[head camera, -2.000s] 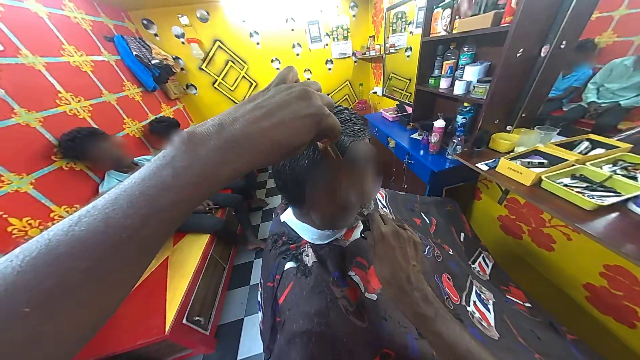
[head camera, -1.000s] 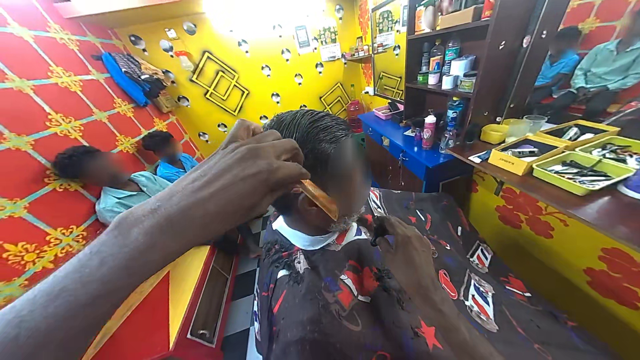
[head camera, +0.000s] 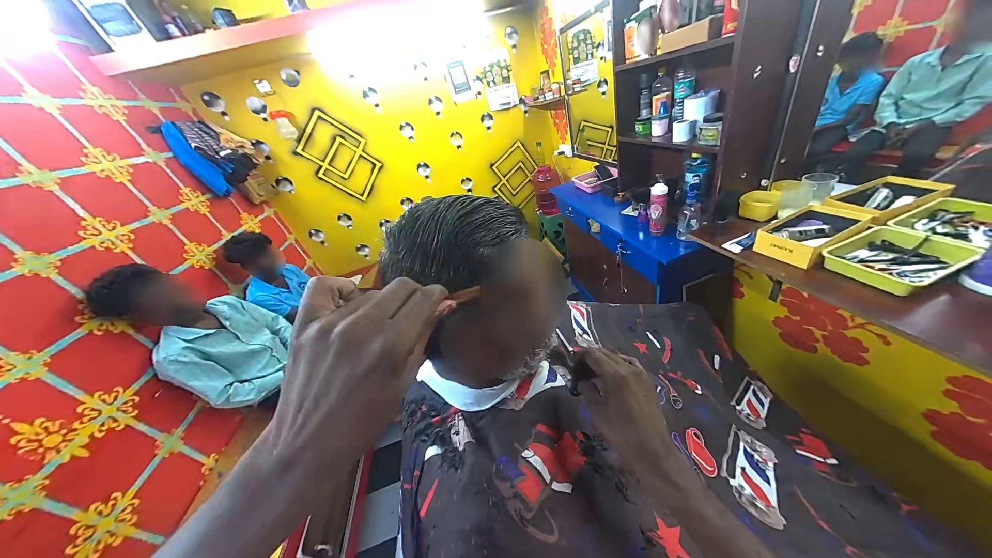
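Note:
My left hand (head camera: 364, 341) holds an orange-brown comb (head camera: 465, 294) at the side of a seated person's head, near the ear. The person's dark hair (head camera: 449, 236) is combed back and looks damp. My right hand (head camera: 616, 387) is by the bearded chin with fingers curled round a dark thing, perhaps scissors; most of it is hidden. A white neck strip (head camera: 461, 394) circles the neck above a dark barber cape (head camera: 496, 480) printed with red and blue figures. Cut hair lies on the cape.
Two seated people (head camera: 221, 349) are at the left by the red wall. On the right, a wooden counter (head camera: 891, 306) bears yellow trays (head camera: 903, 260) of tools. A blue cabinet (head camera: 635, 240) with bottles and a dark shelf (head camera: 674, 143) stand behind the seated person.
My left hand has come down from above the head to the ear side. The comb, tilted down along the cheek a second ago, is now nearly level. My right hand stays near the chin.

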